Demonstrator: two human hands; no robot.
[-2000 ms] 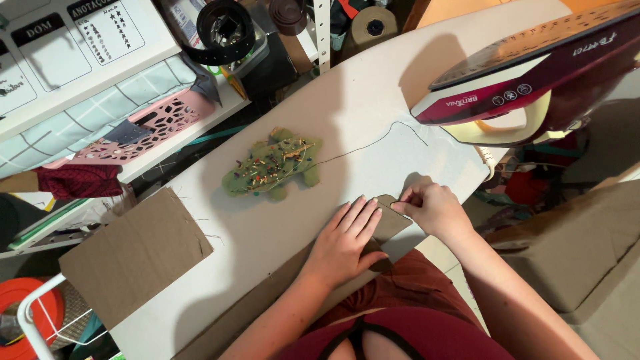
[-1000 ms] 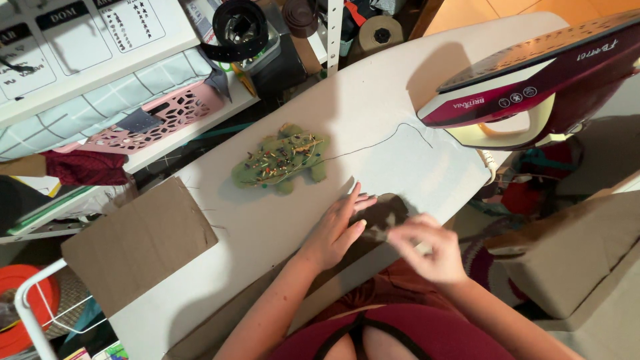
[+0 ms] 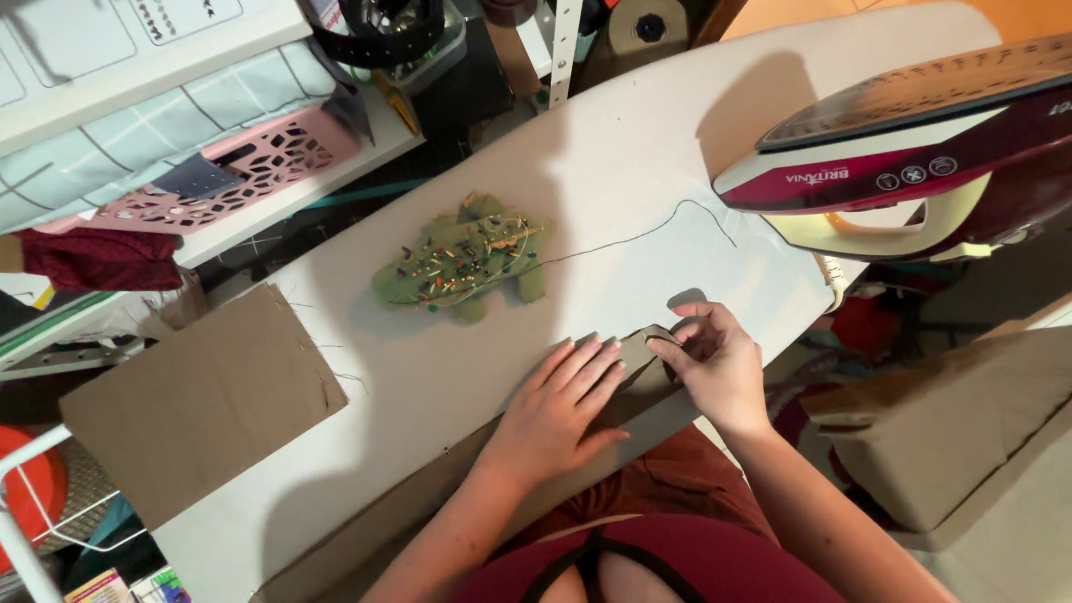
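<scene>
A long strip of brown fabric (image 3: pixel 385 490) lies along the near edge of the ironing board (image 3: pixel 469 377). My left hand (image 3: pixel 557 410) rests flat on it, fingers spread. At the strip's right end, my right hand (image 3: pixel 712 352) pinches the folded corner between thumb and fingers. Beyond my hands sits a green turtle-shaped pincushion (image 3: pixel 461 260) full of pins, with a dark thread (image 3: pixel 620 243) trailing from it to the right. The iron (image 3: pixel 896 167) is at the board's right, its soleplate turned away from me.
A rectangular brown fabric piece (image 3: pixel 205 402) lies at the board's left. Shelves behind hold a pink perforated basket (image 3: pixel 318 146), folded checked cloth (image 3: pixel 167 126) and a black coiled belt (image 3: pixel 377 38). A brown covered block (image 3: pixel 946 427) stands at right, past the board's edge.
My left hand has gone from the strip's side, where it was raised a second ago, to flat on the fabric. My right hand has moved in to the corner and pinches it.
</scene>
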